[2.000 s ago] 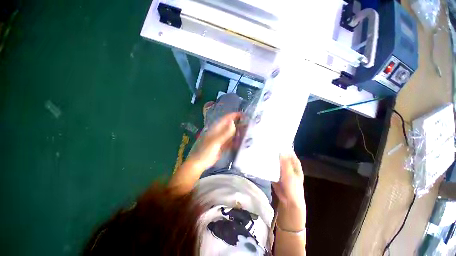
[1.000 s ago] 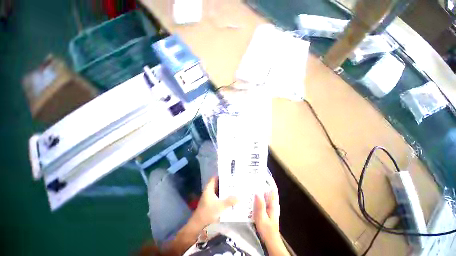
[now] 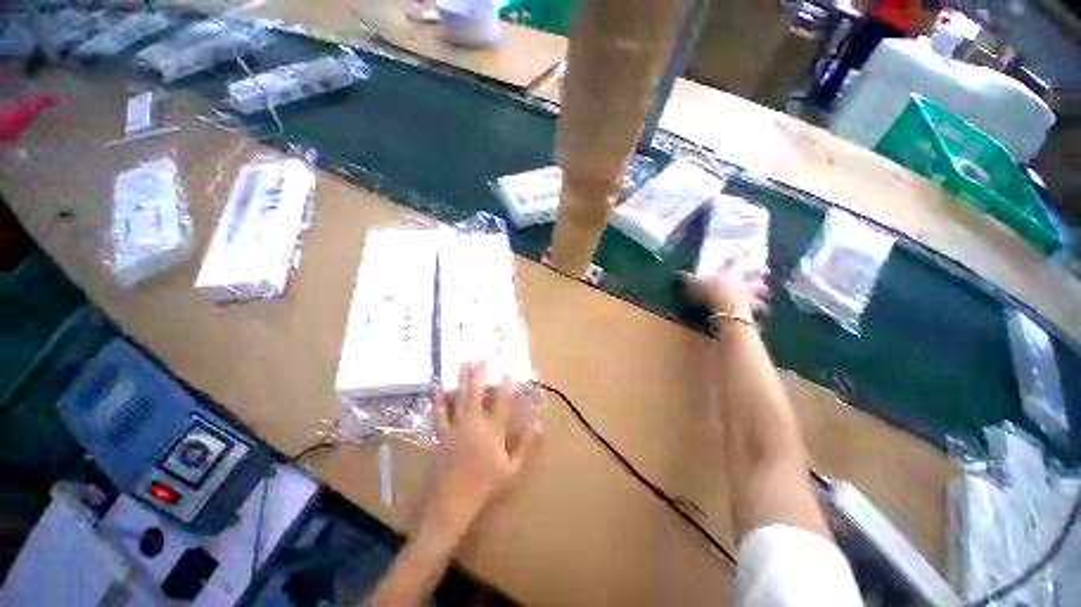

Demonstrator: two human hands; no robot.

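Two white boxes in clear film (image 3: 394,311) lie side by side on the brown bench. My left hand (image 3: 480,445) has its fingers spread over the near end of the right-hand box, resting on it without closing around it. My right hand (image 3: 731,291) reaches out over the dark green conveyor. It is at the near end of a bagged white box (image 3: 735,231), thumb to the left and fingers over the film; the exact finger contact is blurred.
The blue-grey sealer control box (image 3: 160,433) is at lower left. Two more bagged packs (image 3: 257,225) lie on the bench at left. Several packs lie on the conveyor (image 3: 433,148). A brown post (image 3: 605,131) stands mid-view, a black cable (image 3: 628,465) crosses the bench, and a green crate (image 3: 972,172) is beyond.
The view has swung from the sealer to the bench and conveyor. My hands no longer hold a box together over the lap; the left is on the bench, the right out over the conveyor.
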